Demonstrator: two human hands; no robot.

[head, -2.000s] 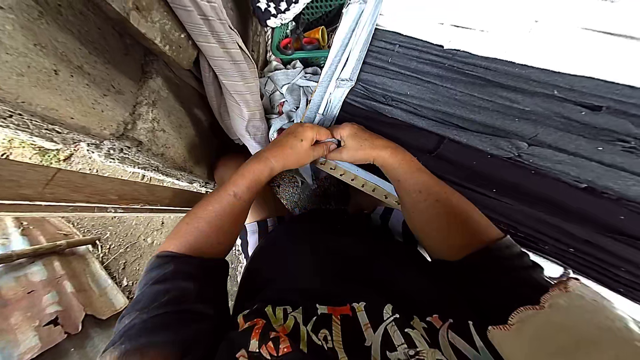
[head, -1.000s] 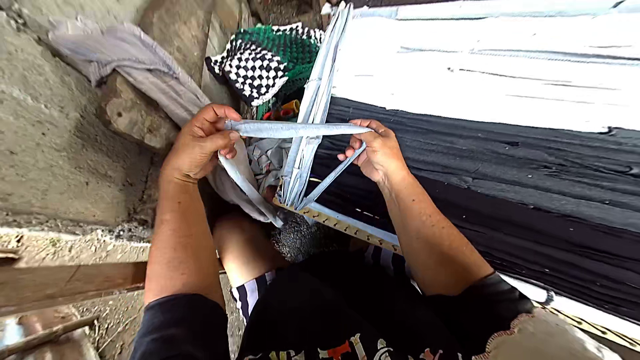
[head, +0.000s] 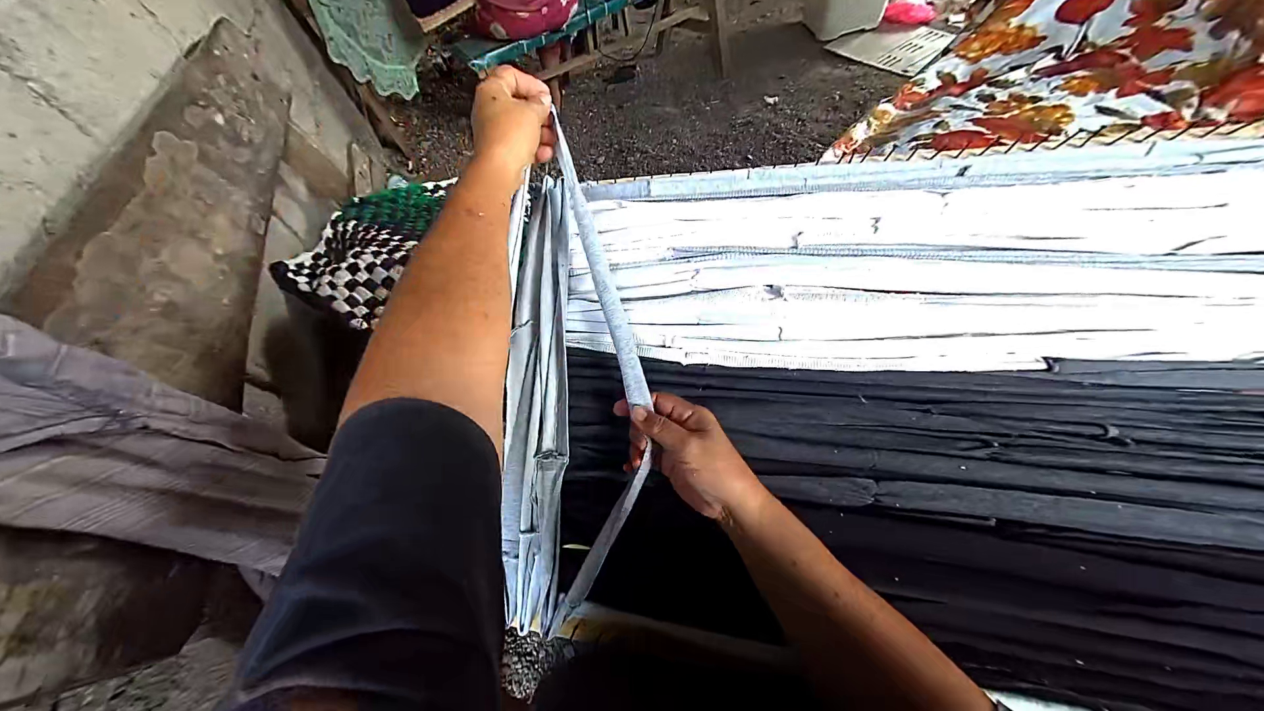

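A light grey fabric strip (head: 604, 286) runs from my left hand (head: 512, 114), raised at the frame's far left corner, down to my right hand (head: 681, 444). My left fingers pinch its upper part; my right thumb and fingers grip it lower down. Below my right hand the strip slants to the near corner of the frame. Beside it, grey strips (head: 536, 395) stretch lengthwise along the frame's left side. White fabric strips (head: 889, 222) and black fabric strips (head: 938, 474) lie crosswise, side by side, to the right. My left forearm partly hides the left edge.
A checkered black, white and green woven piece (head: 360, 247) lies left of the frame. A grey cloth (head: 148, 444) hangs at the left near a concrete wall (head: 79, 109). Beyond stand a teal-edged bench (head: 553, 38) and a floral cloth (head: 1047, 79) behind a row of nails.
My left hand has moved away from me to the far corner, holding the strip. My right hand keeps hold of the strip lower down. Earlier both hands were together near my body. The view has shifted forward.
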